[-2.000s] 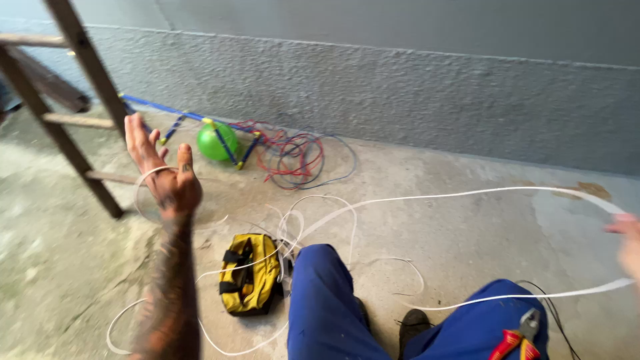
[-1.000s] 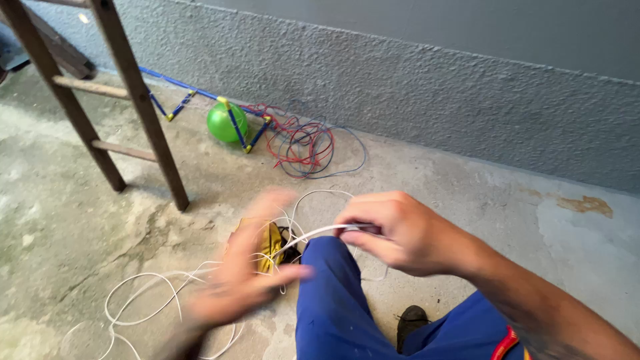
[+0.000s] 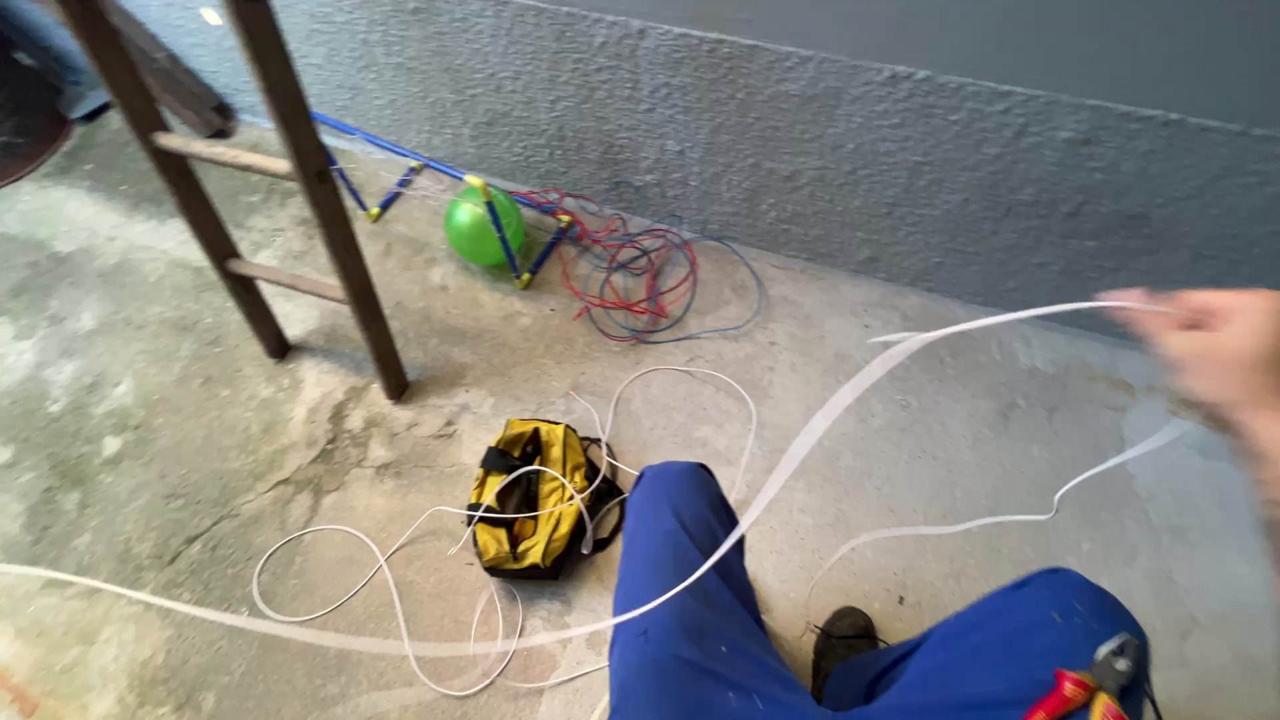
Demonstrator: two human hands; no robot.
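Observation:
At the right edge my right hand (image 3: 1205, 345), blurred, grips a white cable (image 3: 790, 460) between its fingers. The cable sags across my knee in blue trousers and runs out at the left edge. My left hand is out of view. More white cable (image 3: 385, 560) lies in loops on the concrete floor, partly over a yellow and black tool bag (image 3: 535, 500). Cutting pliers (image 3: 1115, 665) with red and yellow handles rest on my thigh at the lower right.
A wooden ladder (image 3: 320, 200) stands at the upper left. Near the textured grey wall (image 3: 800, 150) are a green balloon (image 3: 483, 228), a blue tubular frame (image 3: 400, 152) with yellow joints, and tangled red and blue wires (image 3: 650, 285). A dark shoe (image 3: 842, 645) shows below.
My right hand has moved from above my knee to the far right with the cable. My left hand, seen near the bag a second ago, has left the view.

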